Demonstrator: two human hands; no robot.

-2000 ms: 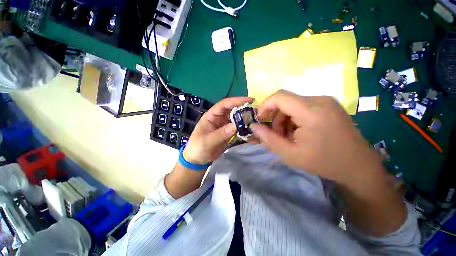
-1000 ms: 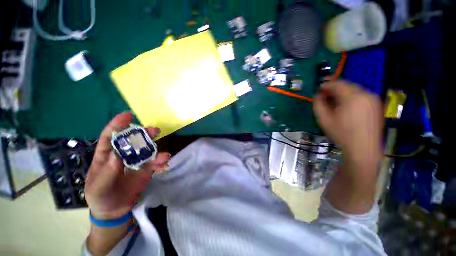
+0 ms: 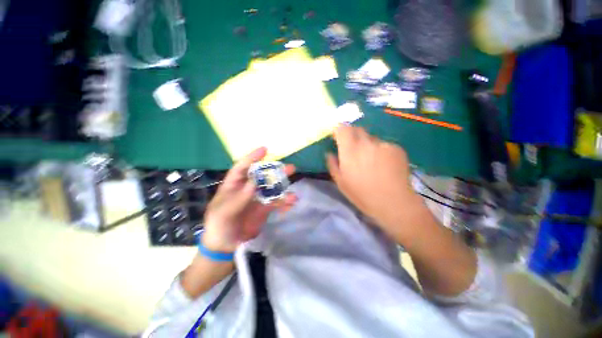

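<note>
My left hand (image 3: 231, 208), with a blue wristband, holds the watch housing (image 3: 269, 181) by its edges, open side up. Dark inner parts show inside its pale rim. My right hand (image 3: 373, 168) is to the right of the housing, apart from it, above the mat's front edge. Its fingertips are close to a white battery (image 3: 350, 113) beside the yellow sheet (image 3: 270, 105). Blur hides whether they touch it or hold anything.
Circuit boards (image 3: 376, 36) and batteries lie right of the sheet, with an orange stick (image 3: 422, 119) in front. A black mesh disc (image 3: 429, 30) and blue bin (image 3: 541, 96) are farther right. A black compartment tray (image 3: 175, 211) and power strip (image 3: 104, 96) are at left.
The view has swung. My right hand left the housing, reached right past the orange stick, and has come back to beside the sheet. My left hand still holds the housing.
</note>
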